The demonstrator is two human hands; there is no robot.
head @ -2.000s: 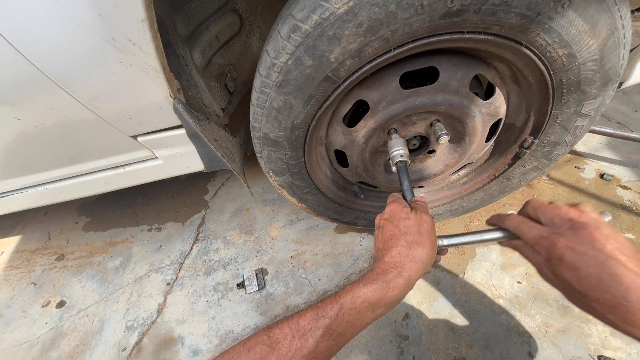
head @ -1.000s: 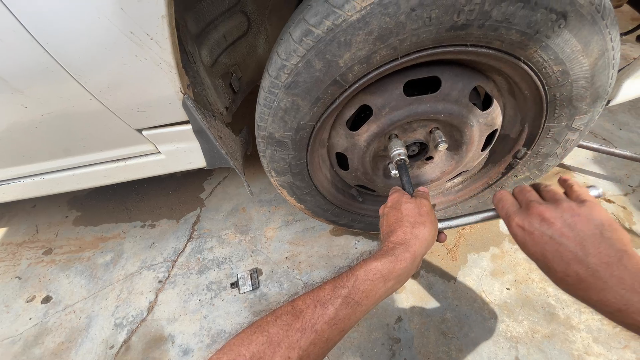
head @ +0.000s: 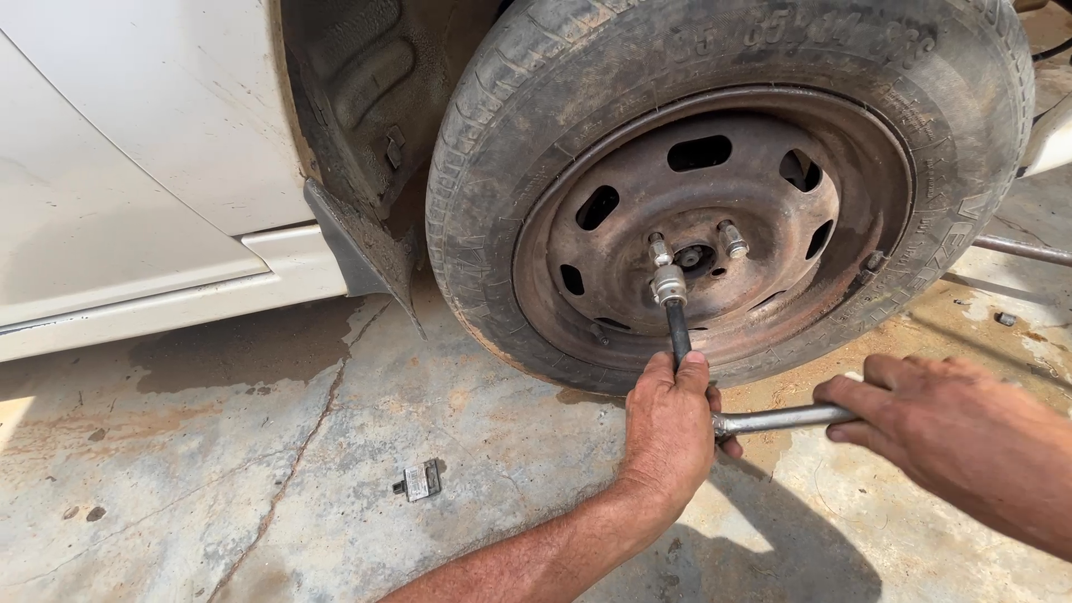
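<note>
A rusty steel wheel rim with a worn tire stands against a white car. My left hand grips the black extension bar, whose silver socket is at a lug nut left of the hub centre. A second lug nut protrudes at the right of the hub. My right hand is closed around the metal wrench handle, which meets the bar by my left hand. The handle's far end is hidden behind my right hand.
The white car body and a dark mud flap are left of the tire. A small labelled part lies on the cracked concrete. A metal bar extends at the right edge, above a small dark piece on the ground.
My right hand and the wrench handle have shifted slightly against the wheel. My left hand has kept its grip near the extension bar.
</note>
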